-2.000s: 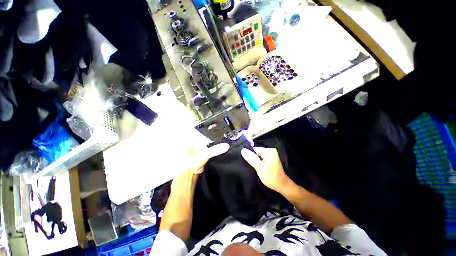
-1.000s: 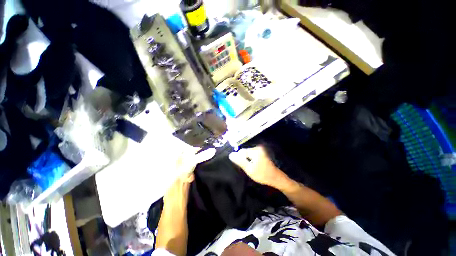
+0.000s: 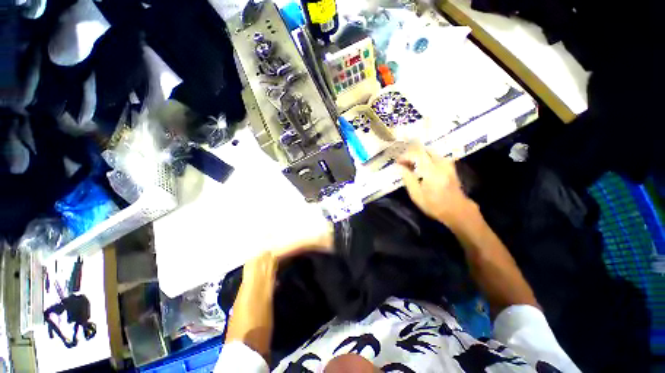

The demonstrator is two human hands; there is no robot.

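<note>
A black garment (image 3: 350, 255) lies over my lap and reaches up to the table edge below the button-sewing machine (image 3: 292, 102). My left hand (image 3: 302, 240) is blurred and overexposed at the garment's upper left edge; its fingers are not clear. My right hand (image 3: 432, 182) is at the table's front edge, just below the button tray (image 3: 375, 130), fingers curled downward; whether it holds something small is not visible. The clamp area (image 3: 339, 202) at the head's front is bright and partly washed out. Small dark buttons (image 3: 395, 108) fill the tray's right compartment.
A control panel (image 3: 350, 71), a bottle with a yellow label (image 3: 321, 18) and an orange-red cap (image 3: 386, 74) stand beside the head. A white perforated basket (image 3: 157, 197) and dark slab (image 3: 211, 164) are left. A blue crate (image 3: 186, 358) is low left.
My right hand has left the clamp area and moved right and up to the table edge near the tray. My left hand has shifted slightly down and right with the garment. The camera view has shifted.
</note>
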